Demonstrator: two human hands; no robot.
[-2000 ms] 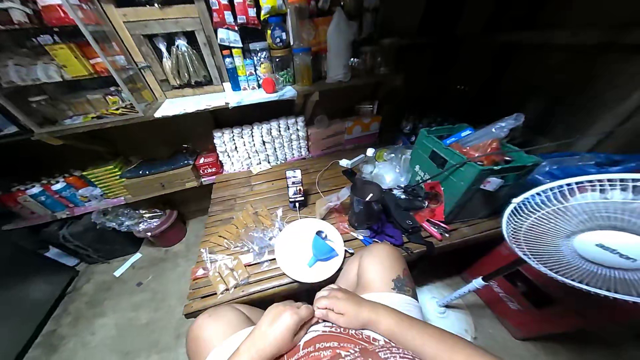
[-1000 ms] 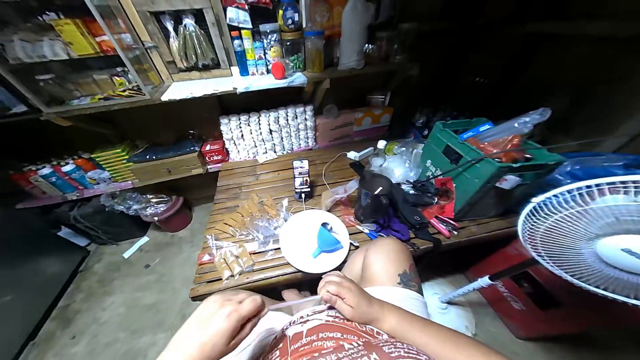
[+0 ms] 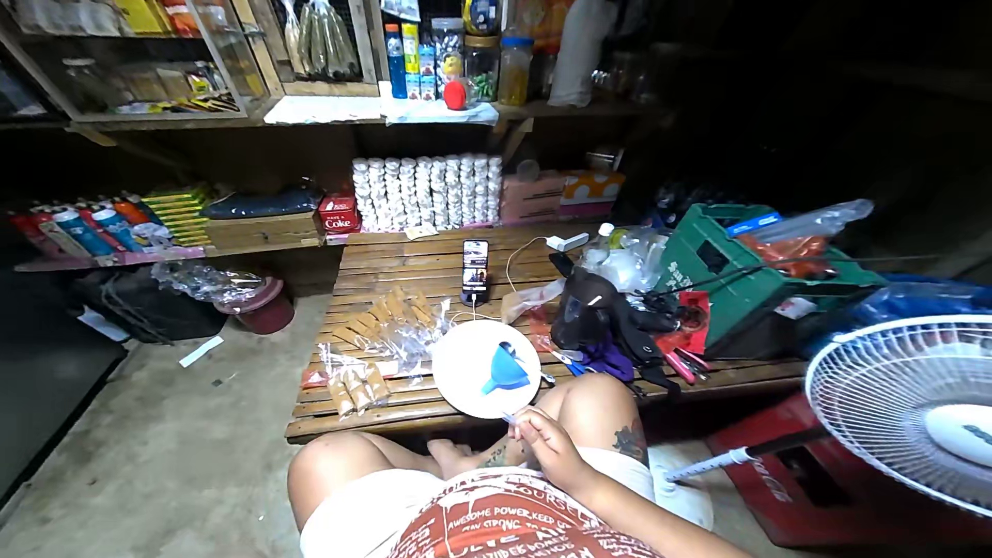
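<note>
My right hand (image 3: 545, 440) is above my lap, near the front rim of a white round plate or lid (image 3: 457, 390), its fingers closed on a small thin clear piece, perhaps plastic. A blue plastic funnel (image 3: 506, 370) lies on the plate, with a small dark round item beside it. To the left on the slatted bamboo table (image 3: 418, 422) are small clear bags of brown powder (image 3: 356, 390) and a spread of slim brown-filled packets (image 3: 391, 314). Behind the plate a phone (image 3: 475, 267) stands upright with a cable. My left hand is out of view.
A black bag (image 3: 581, 310), a red-handled tool (image 3: 680, 366) and a green plastic crate (image 3: 697, 271) stand to the right. A white electric fan (image 3: 914, 411) is at the near right beside a red crate (image 3: 798, 496). Shelves of goods (image 3: 318, 112) run behind the table.
Both hands were together at my lap in the earlier frames. My left hand has left the view, and my right hand has moved forward toward the plate.
</note>
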